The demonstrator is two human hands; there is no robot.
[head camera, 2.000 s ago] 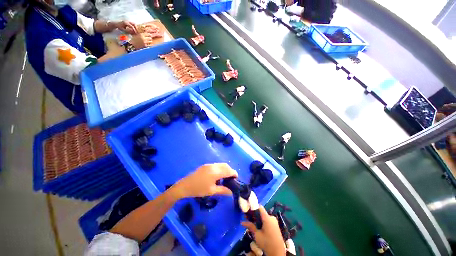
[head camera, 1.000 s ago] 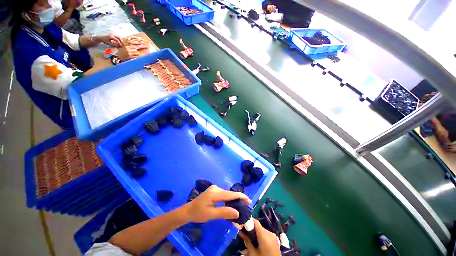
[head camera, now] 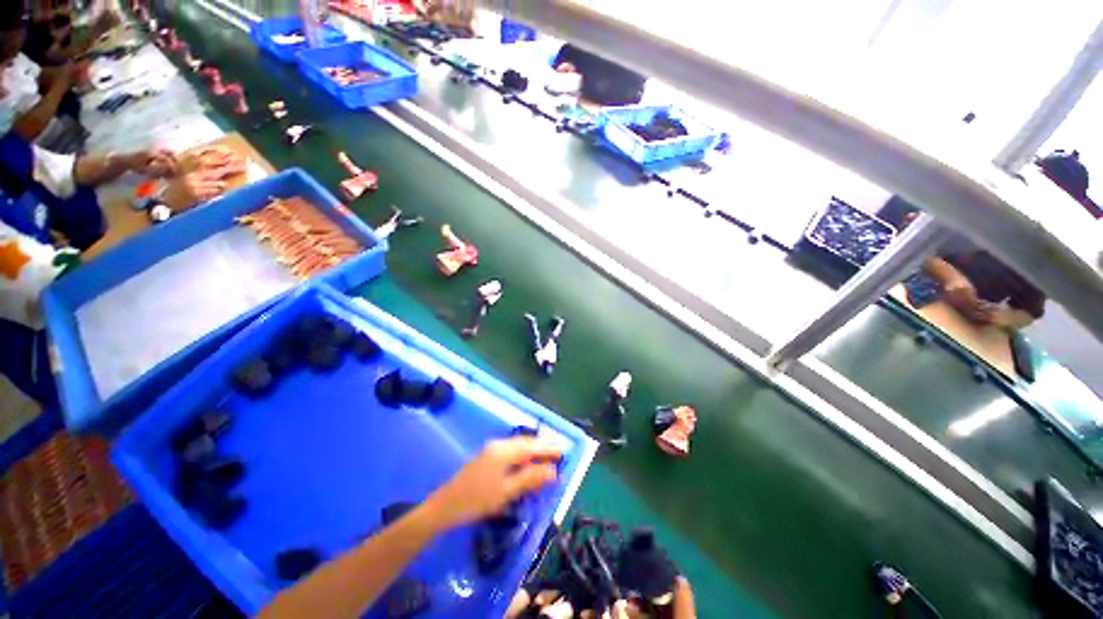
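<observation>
My left hand (head camera: pixel 514 475) is over the right end of the near blue tray (head camera: pixel 345 453), fingers bent down beside black moulded pieces; whether it grips one is unclear. More black moulded pieces (head camera: pixel 212 460) lie in groups around the tray. My right hand (head camera: pixel 685 600) is mostly cut off by the bottom edge, around a dark leg part with black piece (head camera: pixel 647 563), whose lower end is hidden. A heap of dark leg parts with pale ends (head camera: pixel 583 562) lies between the tray and this hand.
A green belt (head camera: pixel 774 508) carries single leg parts (head camera: pixel 547 343) and reddish-orange parts (head camera: pixel 677 431). The neighbouring blue tray (head camera: pixel 182 290) holds flesh-orange rows. Stacked trays (head camera: pixel 61 508) stand lower left. People sit at left and across the belt. A pale metal bar (head camera: pixel 853 290) crosses the right.
The view has swung right. My hands have parted: the left moved away from the held part to the tray's right end; the right is lower and mostly out of the picture.
</observation>
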